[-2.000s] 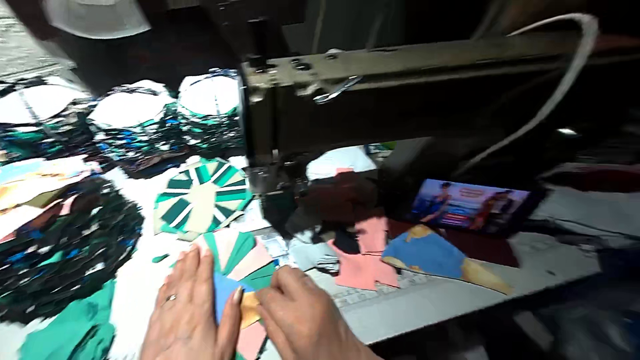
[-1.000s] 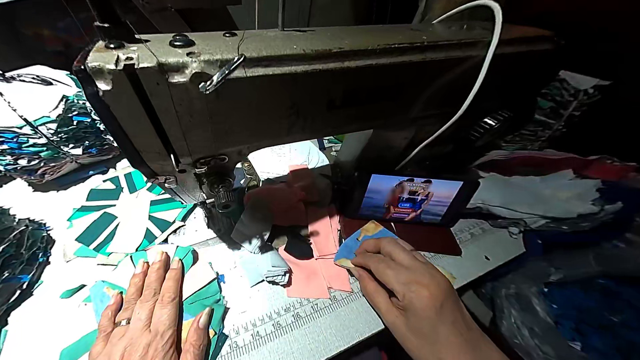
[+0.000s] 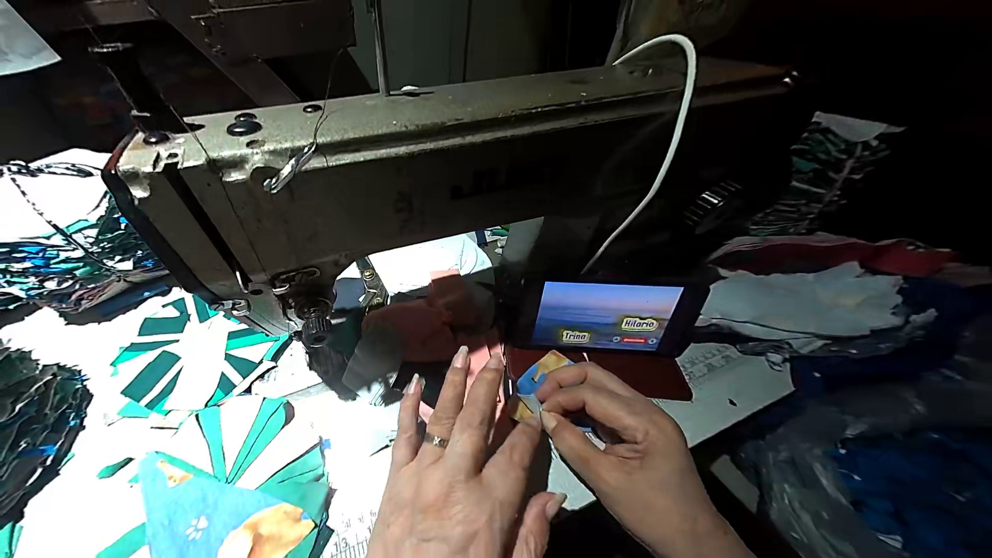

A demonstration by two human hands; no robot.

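Observation:
My left hand [image 3: 465,457] lies flat, a ring on one finger, over pink fabric pieces [image 3: 492,353] beside the sewing machine's needle area. The fingertips of my right hand [image 3: 620,434] pinch a small blue and yellow printed fabric piece [image 3: 535,380], close to my left index finger. At lower left, a blue and orange printed piece [image 3: 209,504] rests on a green and white pieced fabric fan [image 3: 248,442]. Behind it lies a round green and white pieced fabric [image 3: 198,353]. The sewing machine [image 3: 434,178] stands over the work, its presser area in shadow.
A phone [image 3: 608,314] with a lit screen leans behind my right hand on a dark red case. Bundled fabric scraps [image 3: 39,426] stack up at left. White cloth [image 3: 806,302] and plastic-wrapped blue material [image 3: 914,473] lie at right. A white cable [image 3: 674,139] hangs over the machine.
My left hand has moved right, off the green and white fan and onto the pink pieces, beside my right hand. The blue and orange piece on the fan is now uncovered.

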